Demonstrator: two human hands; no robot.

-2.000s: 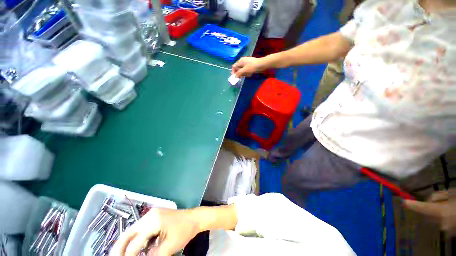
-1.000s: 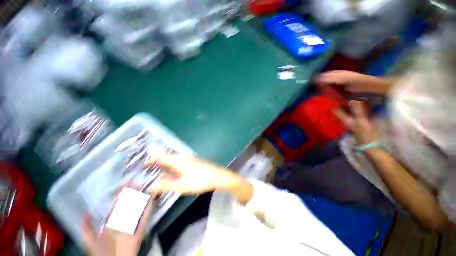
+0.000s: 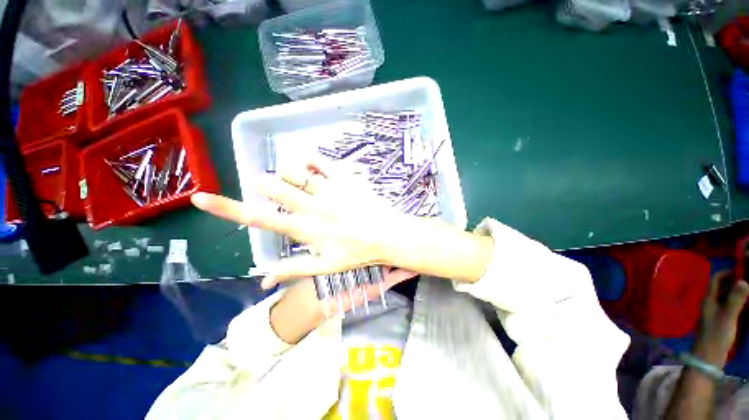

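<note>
A white parts tray (image 3: 246, 156) stands on the green bench, heaped with silver tubes (image 3: 386, 156) on its right side. My right hand (image 3: 341, 230) reaches over the tray's front part, palm down with fingers spread, and hides some of the tray. I see nothing held in it. My left hand (image 3: 308, 312) is below it at the tray's front edge, mostly covered by my right hand. It holds a row of silver tubes (image 3: 349, 285) side by side, with pale thin ends towards me.
Red parts bins (image 3: 90, 205) with metal parts stand left, beside a black flexible arm (image 3: 12, 107). A clear plastic box (image 3: 361, 78) of tubes is behind the tray. A tagged part (image 3: 708, 185) lies far right. A person's hand (image 3: 723, 316) and red stool (image 3: 677, 291) are at right.
The view has turned from the neighbouring person to the tray and red bins. The white card in my left hand is out of sight, and a row of tubes now shows there. My right hand is spread.
</note>
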